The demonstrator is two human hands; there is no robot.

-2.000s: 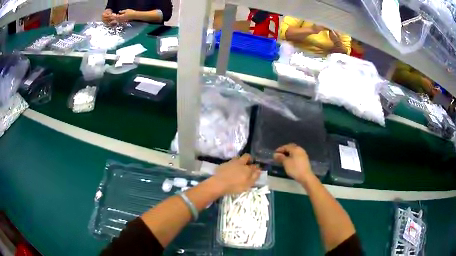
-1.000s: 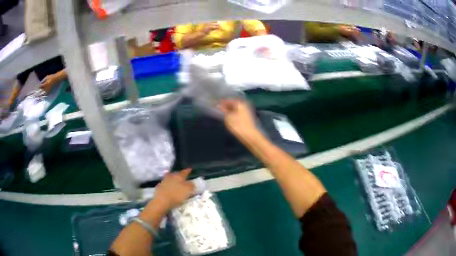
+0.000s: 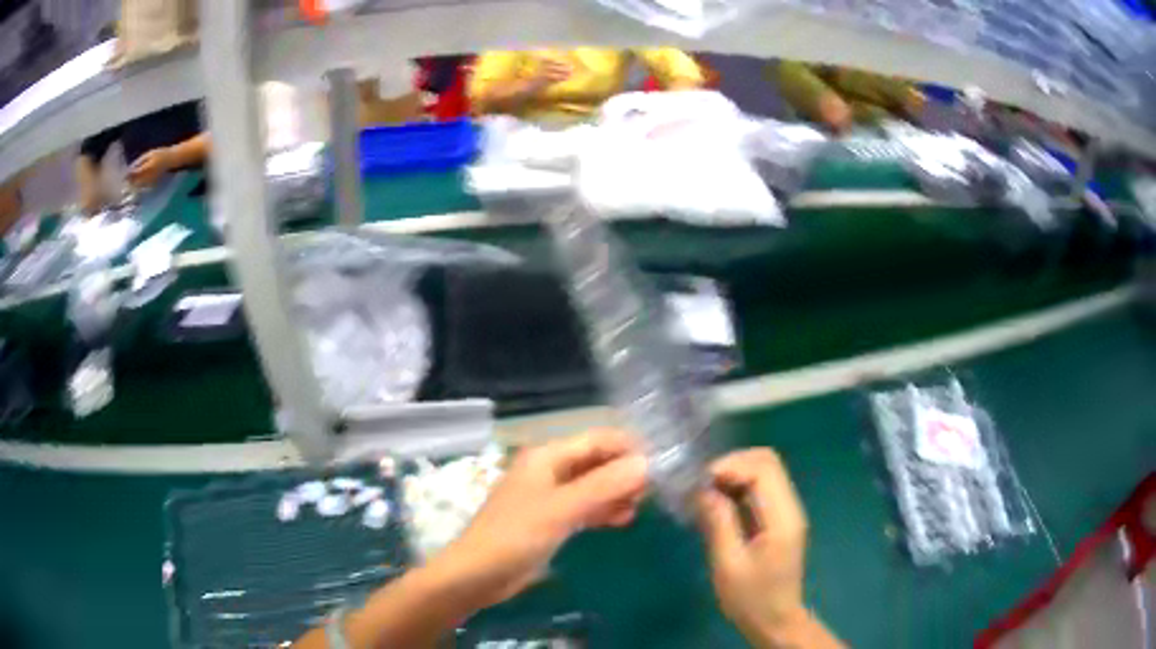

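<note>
My left hand (image 3: 558, 507) and my right hand (image 3: 761, 545) hold the near end of a clear, glossy plastic tray (image 3: 628, 336), seen edge-on and tilted, blurred by motion. My left hand is at its left side, my right hand at its lower right corner. A clear ribbed tray (image 3: 279, 558) lies on the green bench at the left, with several white caps near its back edge. A box of white slim parts (image 3: 444, 501) stands beside it, partly hidden by my left hand and forearm.
A filled tray with a labelled slip (image 3: 944, 475) lies at the right. Behind are a bag of white caps (image 3: 361, 336), stacked dark trays (image 3: 507, 336), a box with a label (image 3: 704, 317) and a metal post (image 3: 254, 254). People sit across, one in yellow (image 3: 583, 79).
My right hand has come back from over the dark stack with a clear tray. My left hand has left the slim-part box and taken hold of the tray too. The view is slightly shifted.
</note>
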